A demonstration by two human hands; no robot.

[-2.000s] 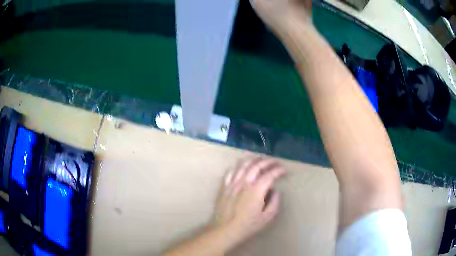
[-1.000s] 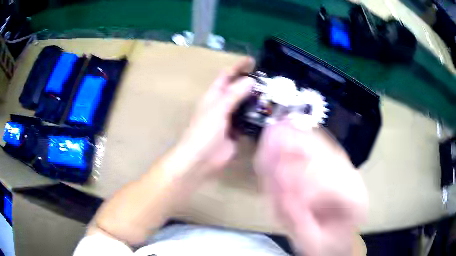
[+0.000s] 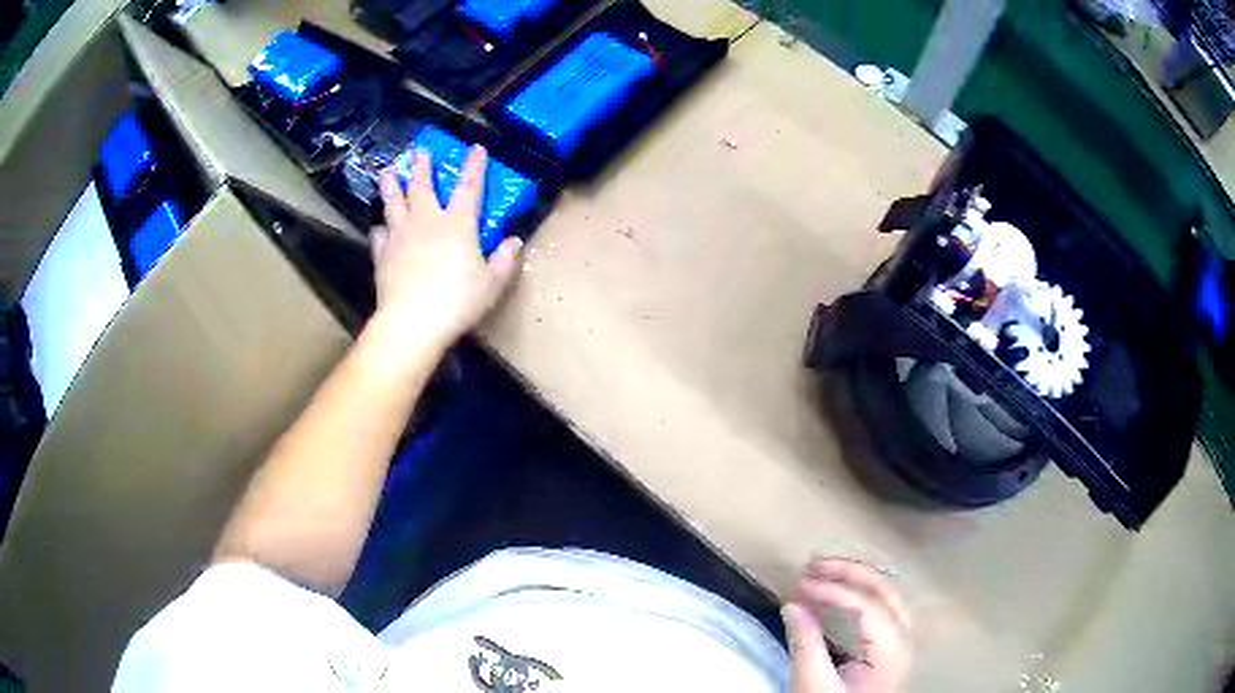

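Observation:
My left hand [image 3: 440, 257] lies with spread fingers on a blue battery pack [image 3: 500, 194] in a black base cover at the upper left; whether it grips is hard to tell. My right hand [image 3: 853, 626] is at the bench's front edge, fingers curled apart, holding nothing visible. The black main housing [image 3: 1131, 393] stands open on the right of the bench, tilted, with a white gear [image 3: 1051, 341], a white disc and small wires inside. The fan head [image 3: 948, 431] with grey blades is under its near side.
More base covers with blue packs [image 3: 582, 92] lie at the upper left. An open carton [image 3: 163, 366] at the left holds a white separator sheet [image 3: 84, 291] and more packs. A grey post [image 3: 955, 57] stands by the green conveyor belt [image 3: 1070, 115].
The view has turned left. The housing now stands on the bench with both hands off it. My left hand has moved to the covers; my right hand has drawn back to the front edge.

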